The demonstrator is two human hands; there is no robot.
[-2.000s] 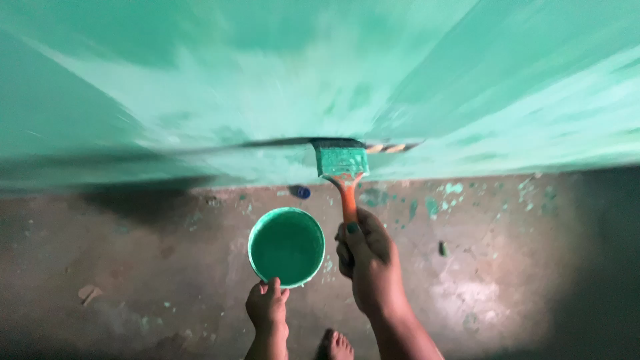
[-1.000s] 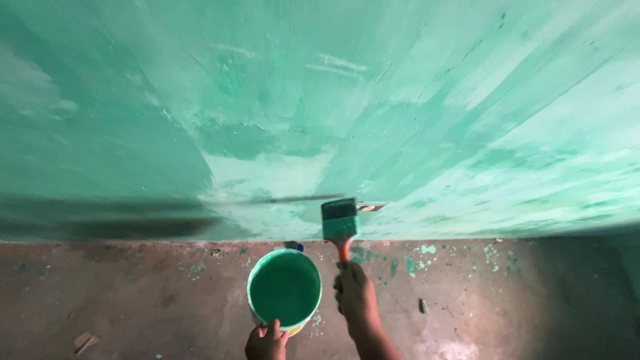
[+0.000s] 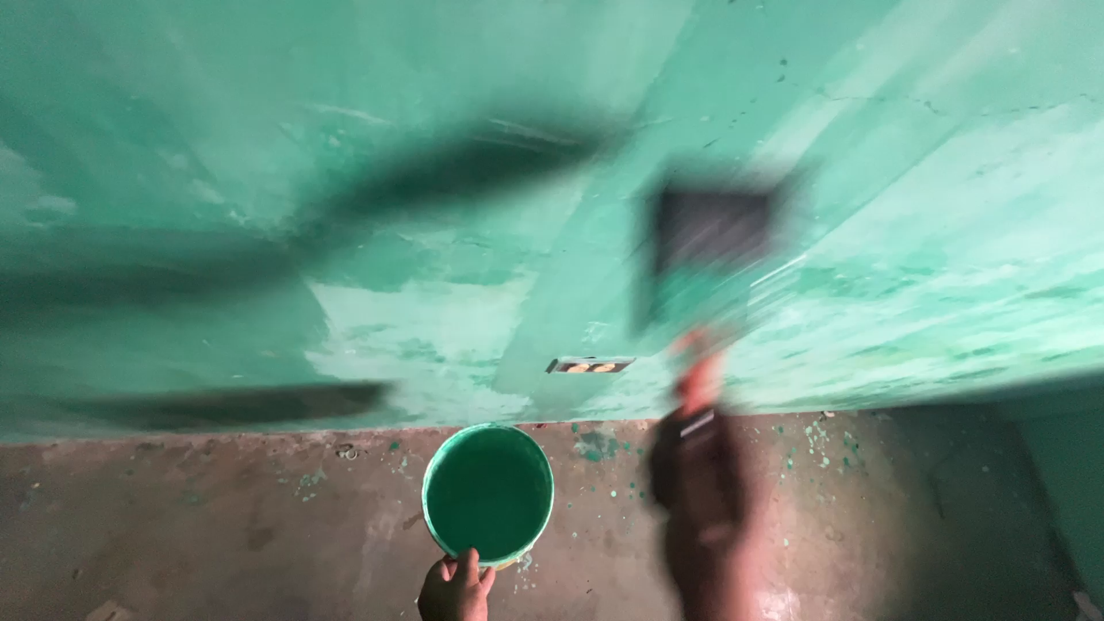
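A wide paintbrush [image 3: 716,250] with dark bristles and an orange-red handle is blurred by motion in front of the green wall [image 3: 414,319]. My right hand [image 3: 703,466] grips its handle, with the bristles pointing up and away from me. Lower and to the left, my left hand [image 3: 457,586] holds the near rim of a round bucket [image 3: 488,493] of dark green paint, its thumb and fingers at the edge. The wall shows patches of darker and paler green. Whether the bristles touch it cannot be told through the blur.
An outlet plate [image 3: 592,366] with two light round parts sits low on the wall, between bucket and brush. Paint drops spot the grey-brown floor [image 3: 259,517] along the wall's foot. At the far right a darker green wall [image 3: 1061,466] meets the floor. Arm shadows cross the wall.
My right hand has swung the brush up and to the right, away from its place low on the wall near the outlet. My left hand still holds the bucket.
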